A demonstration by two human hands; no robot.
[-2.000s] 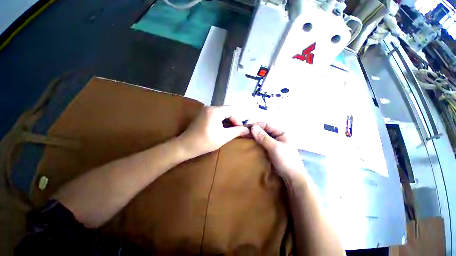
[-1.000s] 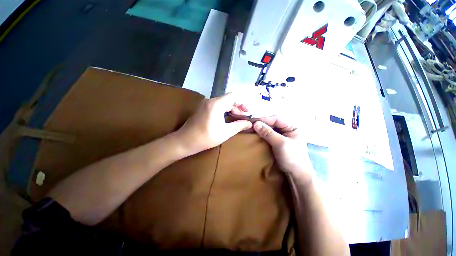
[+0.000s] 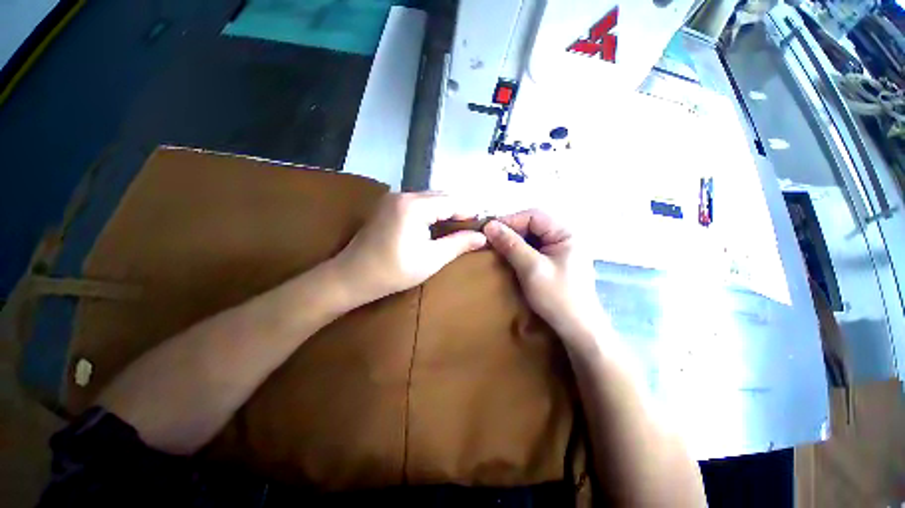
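The brown tote bag (image 3: 466, 367) lies across the table edge and hangs toward me, with a dark seam line down its middle. My left hand (image 3: 402, 243) pinches the bag's top edge between thumb and fingers. My right hand (image 3: 541, 263) pinches the same edge just beside it, thumb on top. The fingertips nearly touch, and the small part between them is mostly hidden. A tan strap (image 3: 84, 288) and a small pale dot (image 3: 82, 372) show at the bag's left side. The presser foot area (image 3: 514, 159) is just beyond my fingers, not touching the bag.
The white sewing machine head (image 3: 585, 69) with a red logo stands ahead. The white and metal table plate (image 3: 695, 337) extends right, carrying a small dark red-marked tool (image 3: 706, 201) and a dark rectangle (image 3: 666, 208). A teal sheet (image 3: 308, 22) lies at upper left. Brown material (image 3: 863, 446) is at lower right.
Both hands keep pinching the bag edge with small finger shifts. The camera view has shifted slightly, so the machine head sits higher in the picture. The bag has hardly moved.
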